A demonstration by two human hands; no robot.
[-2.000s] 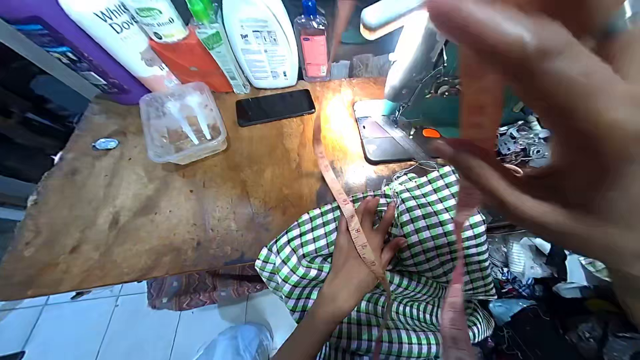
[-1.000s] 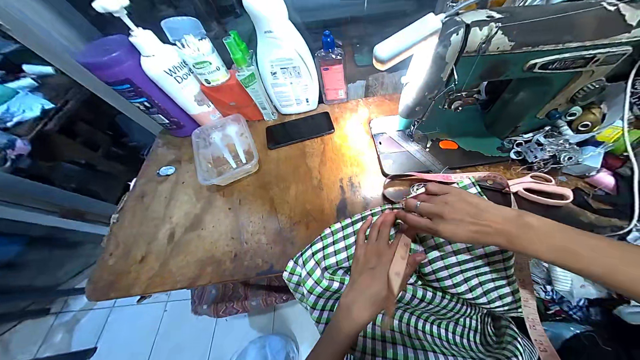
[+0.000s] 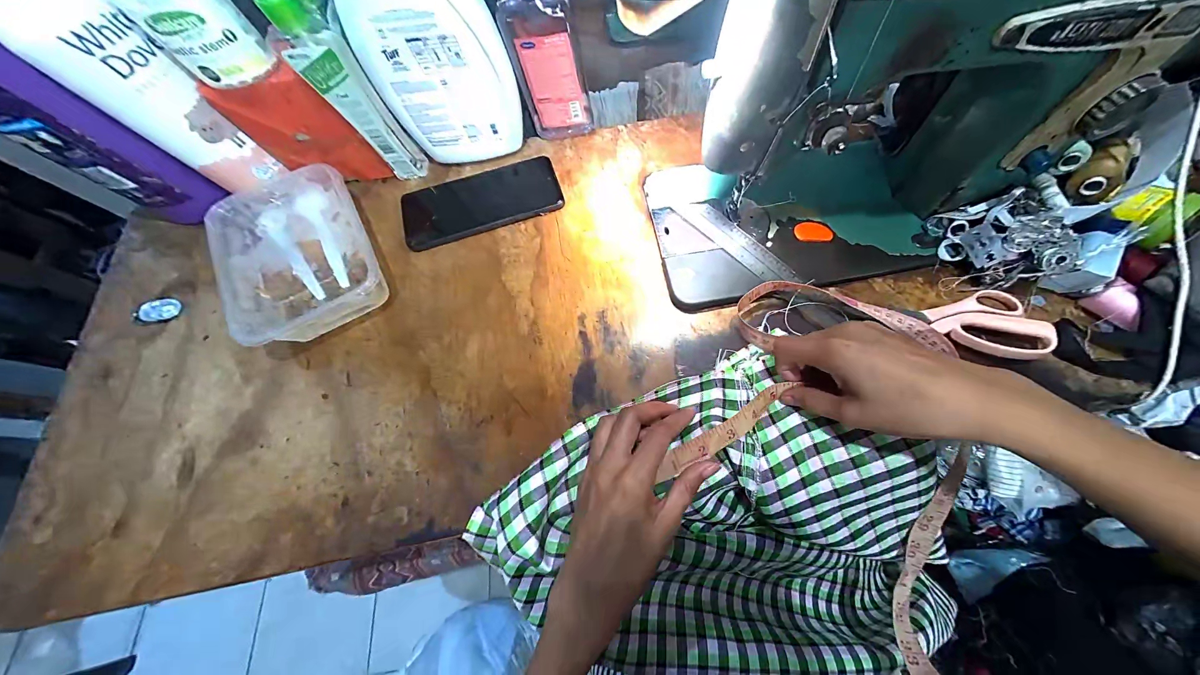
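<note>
Green, black and white checked cloth (image 3: 825, 487) lies bunched over the table's front edge, with a seam and loose threads at its top. A pink tape measure (image 3: 717, 439) crosses the seam. My left hand (image 3: 637, 469) rests on the cloth, the tape's lower end between thumb and fingers. The fingertips of my right hand (image 3: 872, 380) pinch the tape near the cloth's top edge. From there the tape loops behind my right hand, and a length of it hangs down over the cloth at the right. Pink-handled scissors (image 3: 998, 323) lie just beyond my right wrist, their blades mostly hidden.
A green sewing machine (image 3: 966, 141) stands at the back right, a metal ruler (image 3: 736, 239) on its bed. Metal bobbins and parts (image 3: 1017, 234) are heaped beside it. On the wooden table (image 3: 450, 403) are a black phone (image 3: 483, 202), a plastic tub (image 3: 295, 253) and bottles (image 3: 427, 75).
My right hand, raised with the tape two seconds ago, came down to the cloth. Since one second ago, the hands have moved apart, and a short span of tape shows between them.
</note>
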